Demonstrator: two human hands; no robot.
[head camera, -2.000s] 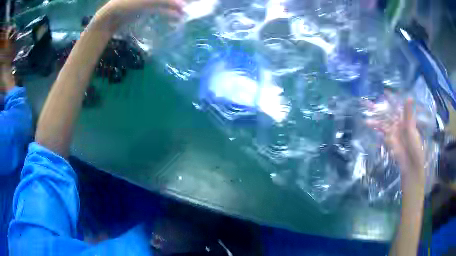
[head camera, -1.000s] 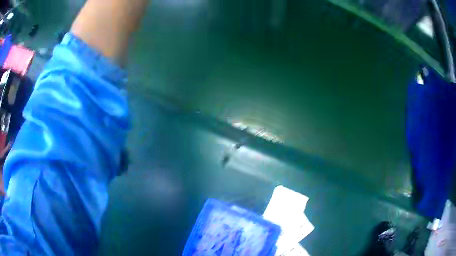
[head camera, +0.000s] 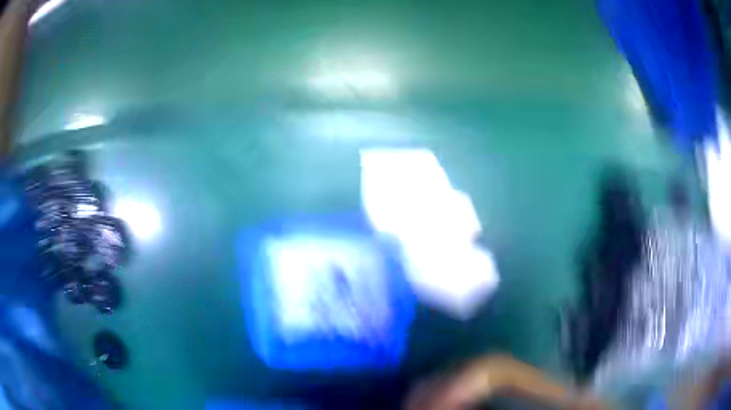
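Observation:
The view is blurred. A shallow blue bin (head camera: 264, 336) with a heap of small white pieces stands on the green bench at the centre. White paper slips (head camera: 425, 216) lie against its right side. Part of my right hand (head camera: 497, 384) shows at the bottom edge, right of the bin, cut off and smeared; whether it holds anything cannot be told. A blue sleeve and a strip of forearm run along the left edge, seemingly my left arm; my left hand is outside the picture.
A cluster of glossy black discs (head camera: 80, 228) lies on the bench at left, with a single black disc (head camera: 110, 350) below it. A dark pile (head camera: 613, 272) lies at right beside a crinkled clear bag (head camera: 669, 296). Blue cloth (head camera: 669, 64) hangs at upper right.
The view has swung from the large clear plastic to the bin area. Since a second ago, the bin sits higher, the left sleeve is nearer the edge, and my right hand has appeared.

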